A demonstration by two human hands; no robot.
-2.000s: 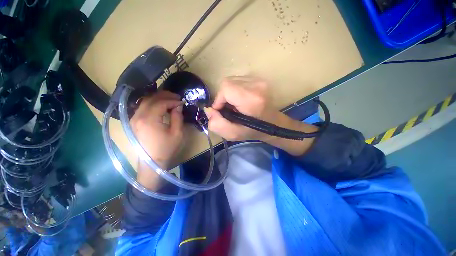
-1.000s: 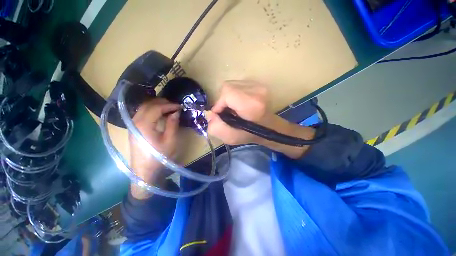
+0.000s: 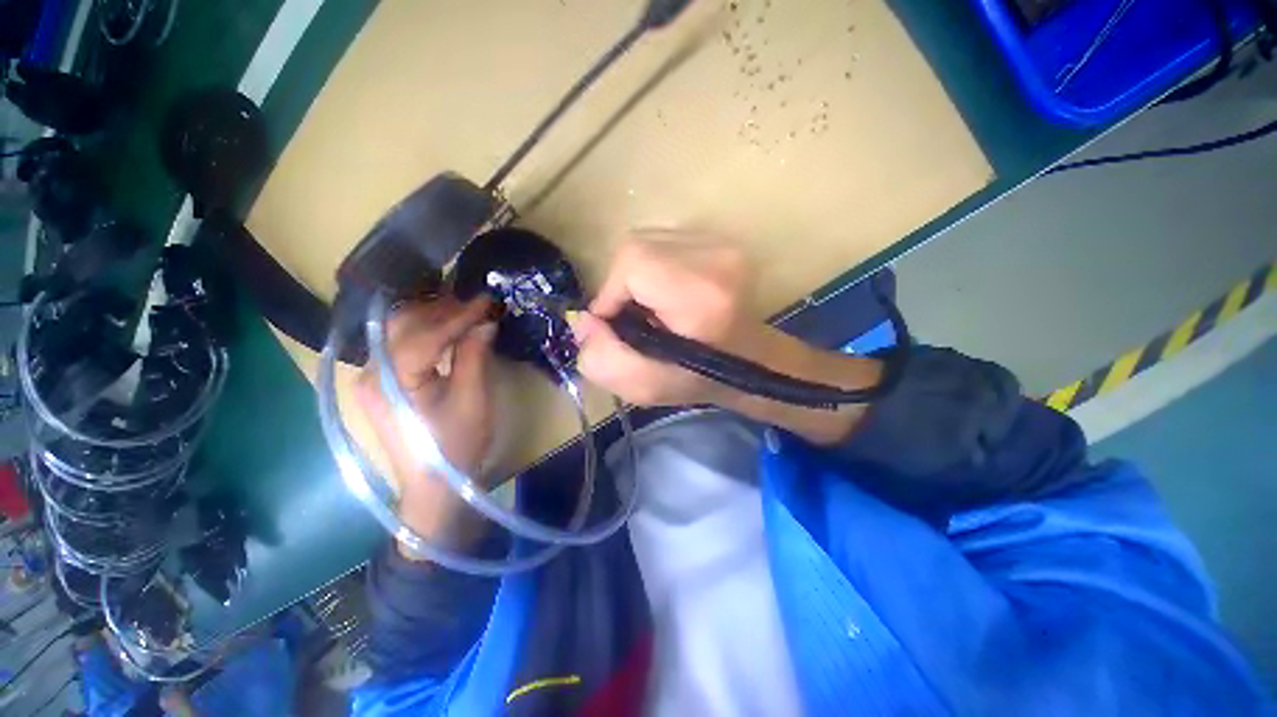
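An open round black ear cup [image 3: 515, 269] with shiny parts inside lies on the tan board between my hands. My right hand [image 3: 675, 315] grips a black soldering iron [image 3: 728, 367] like a pen, its front end at the cup's right side. My left hand [image 3: 434, 392] is at the cup's left edge, fingers bent; what its fingertips hold is too small to tell. Clear headband hoops [image 3: 420, 448] arch over my left hand. A second black ear cup [image 3: 431, 231] lies above it, and a boom microphone [image 3: 588, 87] extends from it across the board.
The tan board [image 3: 826, 196] has tiny specks at its top. A blue tray [image 3: 1043, 84] is at upper right. Several headsets with clear hoops [image 3: 126, 448] lie at left, with a curved black band [image 3: 266, 280] beside the board. Yellow-black floor tape [image 3: 1204, 329] is at right.
The view has shifted, so the board's things sit slightly lower and the microphone's tip now shows at the top. My right hand keeps the iron at the cup.
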